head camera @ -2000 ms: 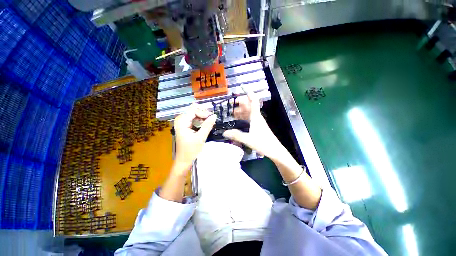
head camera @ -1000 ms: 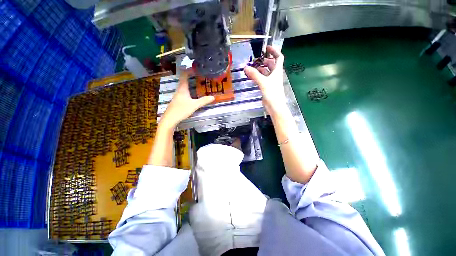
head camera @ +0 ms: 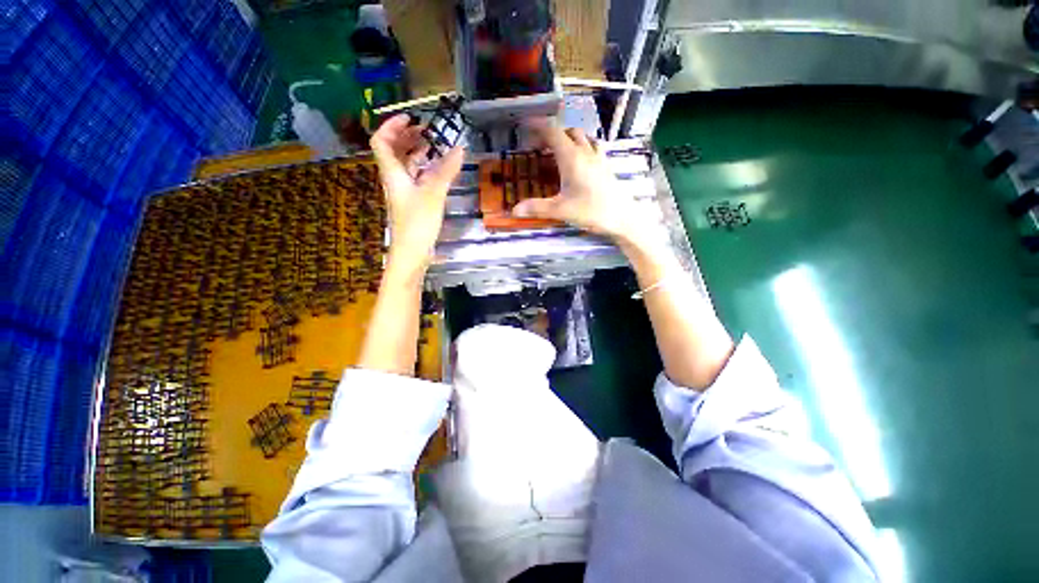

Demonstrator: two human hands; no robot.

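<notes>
My left hand (head camera: 412, 188) holds a dark open lattice part (head camera: 444, 125) between thumb and fingers, raised at the left of the machine head (head camera: 513, 51). The orange fixture (head camera: 501, 207) sits on the silver slotted table (head camera: 479, 253). Dark bars show on the fixture's top; whether they are a seated part or slots is hard to tell. My right hand (head camera: 570, 188) is over the fixture's right side, thumb and fingers spread apart, with no part visible in its grasp. The fingertips are slightly blurred.
A yellow-orange tray (head camera: 239, 382) at left bears many dark lattice parts. Blue crates (head camera: 57, 285) stand at far left. A white squeeze bottle (head camera: 311, 123) is behind the tray. Two dark parts, one here (head camera: 727, 214), lie on the green surface (head camera: 775, 376) at right.
My left hand has left the fixture and lifted a lattice part. My right hand, which held something dark at the right, has moved left over the fixture. The machine head appears higher.
</notes>
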